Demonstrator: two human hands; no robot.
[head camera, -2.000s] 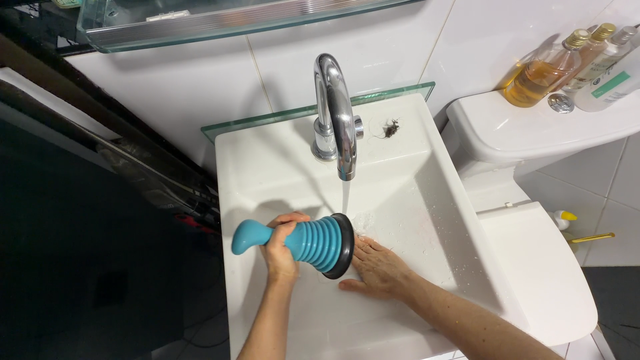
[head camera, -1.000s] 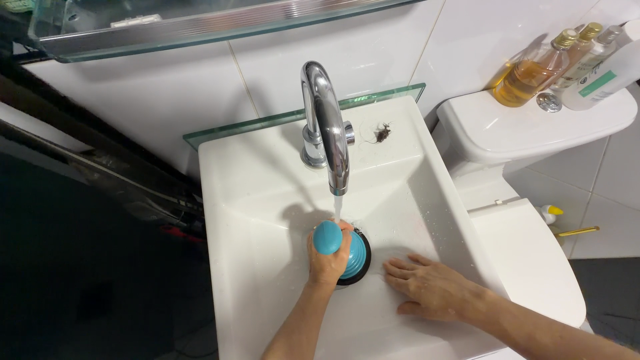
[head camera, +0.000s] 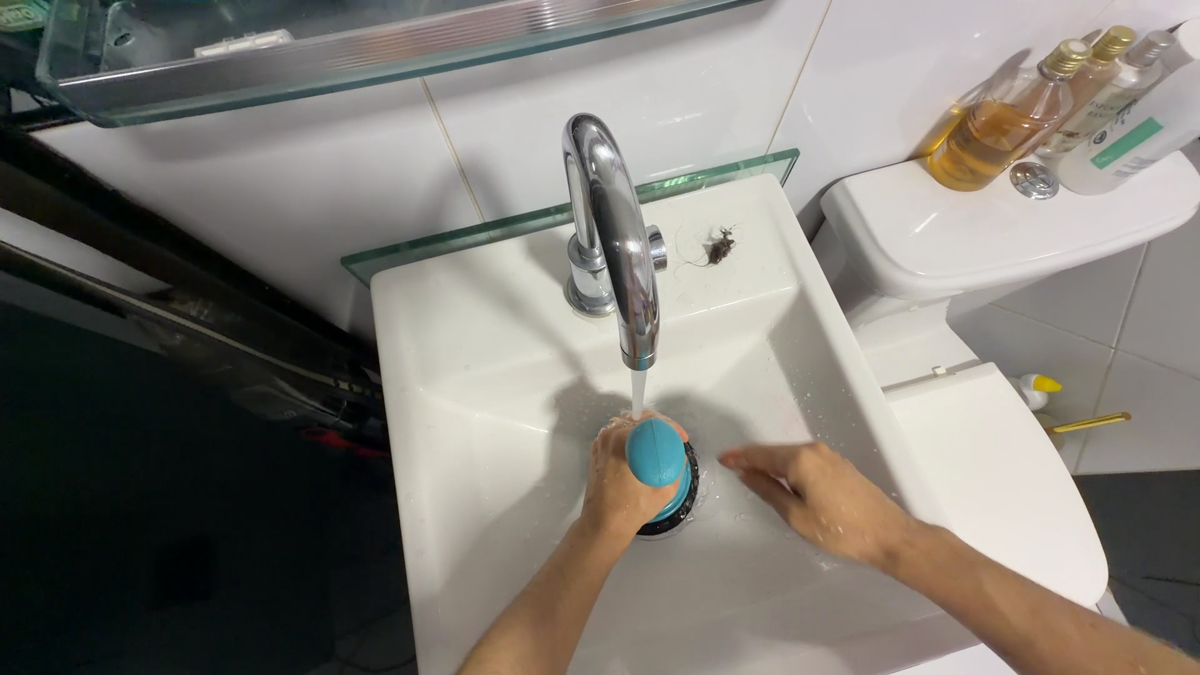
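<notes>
A small blue plunger (head camera: 656, 454) stands upright in the white washbasin (head camera: 469, 347), its black rubber rim low against the basin floor. My left hand (head camera: 626, 478) is wrapped around it just below the rounded handle top. Water runs from the chrome faucet (head camera: 614, 234) onto that hand and the plunger. To the right, my right hand (head camera: 811, 492) is raised over the basin with its fingers partly curled and holds nothing. It does not touch the plunger. The drain is hidden.
A dark clump of hair (head camera: 720, 247) lies on the basin ledge beside the faucet. A glass shelf (head camera: 375, 61) juts out above. At the right, several bottles (head camera: 1003, 131) stand on the toilet tank (head camera: 937, 234), next to the closed toilet lid (head camera: 1003, 478).
The plunger was tilted sideways in my left hand two seconds ago and is now upright on the basin floor. My right hand has risen from the basin surface, where it lay flat one second ago.
</notes>
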